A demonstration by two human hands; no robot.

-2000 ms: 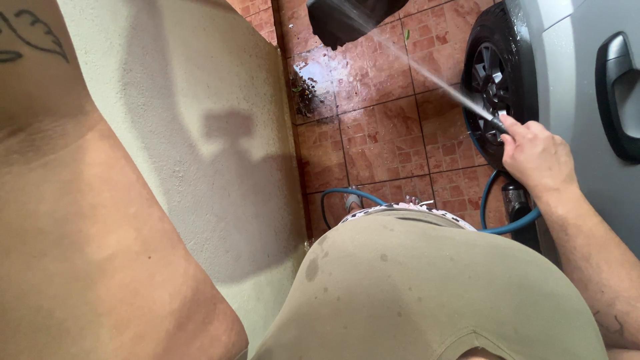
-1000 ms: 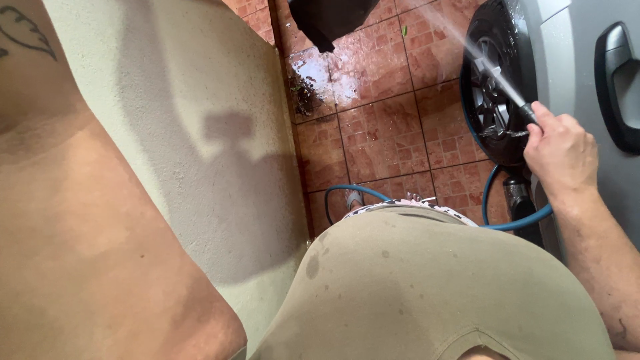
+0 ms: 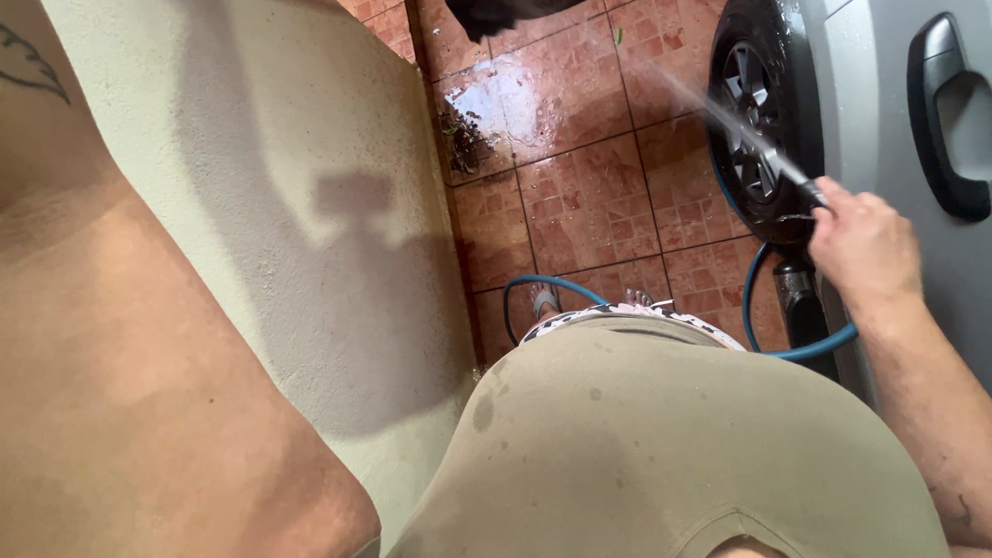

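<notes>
My right hand (image 3: 868, 240) is closed around a hose nozzle (image 3: 812, 191) at the right, beside the silver car. Water sprays from its tip up and to the left, across the front of the car wheel (image 3: 748, 116) and over the wet tiled floor (image 3: 577, 194). A blue hose (image 3: 814, 349) loops below the hand, passes behind my body and shows again near my feet. My left arm is raised along the left edge; its hand lies outside the view. A dark object (image 3: 515, 12), cut off by the top edge, hangs or stands over the tiles; its kind is unclear.
A pale rough wall (image 3: 325, 101) runs close on the left. The car's grey door with its black handle (image 3: 926, 116) bounds the right side. Dark wet debris (image 3: 465, 143) lies by the wall's foot. My sandalled feet stand on the tiles near the hose loop.
My right hand moved right toward the car door between two seconds and one second ago, with the nozzle in it. The dark object at the top now shows less.
</notes>
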